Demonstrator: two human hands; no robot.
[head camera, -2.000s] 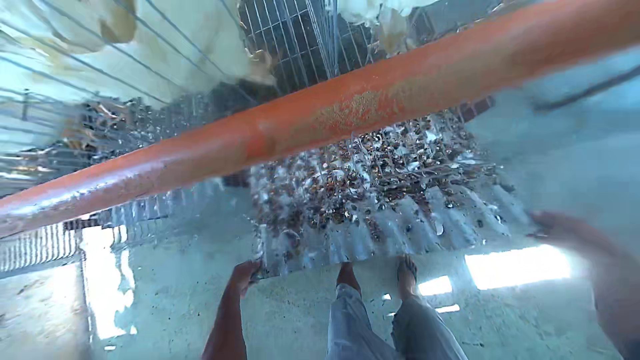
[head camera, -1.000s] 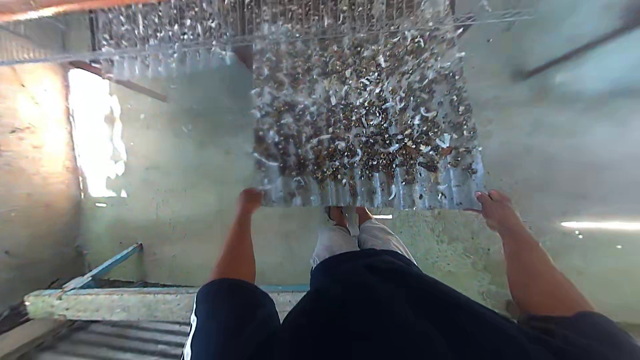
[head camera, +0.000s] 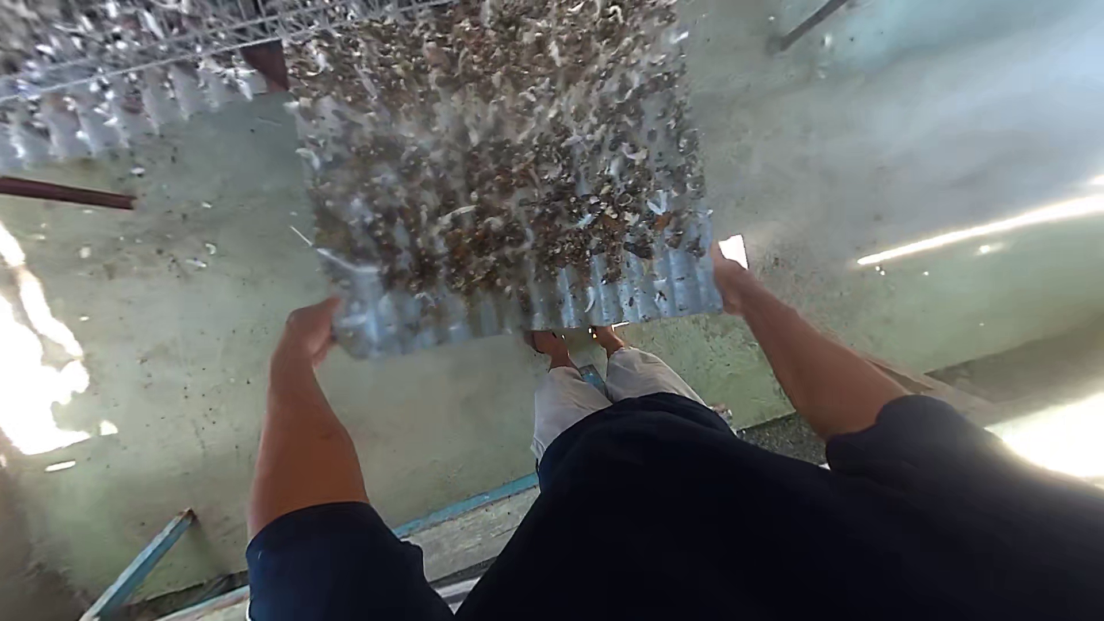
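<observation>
A corrugated metal sheet (head camera: 509, 306) spans the space between my hands, its near edge toward my body. Brown droppings mixed with white feathers (head camera: 517, 190) cover most of it, and bare ridges show along the near edge. My left hand (head camera: 312, 330) grips the near left corner. At the near right corner my right hand (head camera: 731, 280) holds the side edge. The fingers of both hands are partly hidden by the sheet and blurred. The sheet's far end runs out of the top of the view.
Another littered corrugated sheet (head camera: 112, 121) lies at the upper left under wire mesh (head camera: 172, 56). A reddish bar (head camera: 65, 191) is at the left. Behind me are a blue-edged beam (head camera: 483, 517) and a blue post (head camera: 142, 565). My feet stand on the concrete floor (head camera: 414, 414).
The sheet has come out from beneath the cage area toward me, held at both corners. The orange pipe that crossed the view two seconds ago is out of sight as the view has shifted.
</observation>
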